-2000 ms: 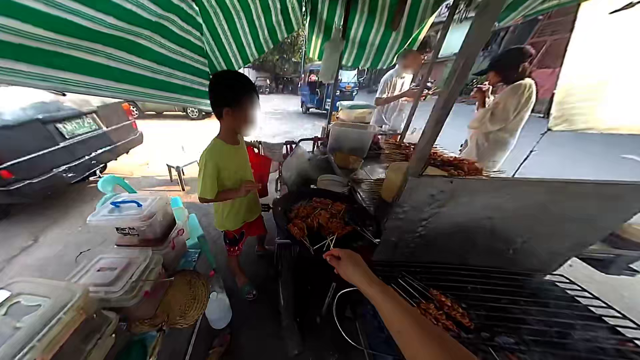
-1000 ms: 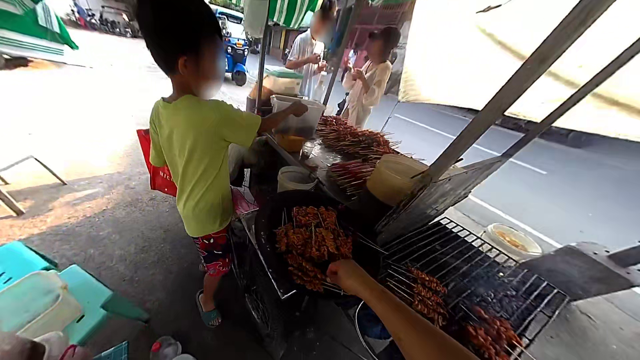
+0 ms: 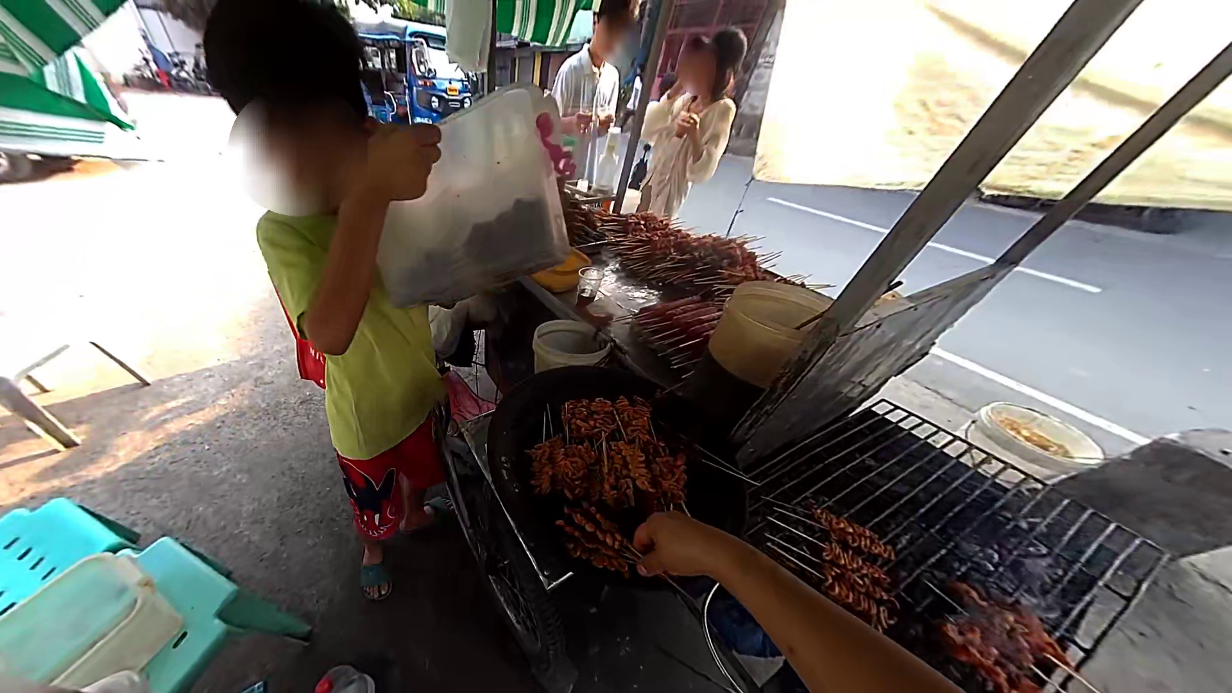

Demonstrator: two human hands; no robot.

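My right hand [image 3: 674, 545] pinches the stick ends of some meat skewers [image 3: 595, 539] at the near edge of a round black pan [image 3: 510, 423]. More browned skewers [image 3: 611, 452] lie in the middle of the pan. To the right, skewers [image 3: 857, 573] rest on the wire grill rack [image 3: 924, 462], and a darker red bunch [image 3: 996, 630] lies near its front edge. My left hand is out of view.
A person in a yellow-green shirt [image 3: 375, 375] stands left of the pan, holding up a translucent plastic bin [image 3: 476, 207]. Raw skewers [image 3: 674, 250] cover the tray behind. A cream bucket [image 3: 770, 332], metal post [image 3: 991, 144] and turquoise stools [image 3: 183, 597] stand around.
The person on the left has lifted the plastic bin, which stood on the cart one second ago. My right hand stays at the pan's near edge. The view has turned and shifted since two seconds ago.
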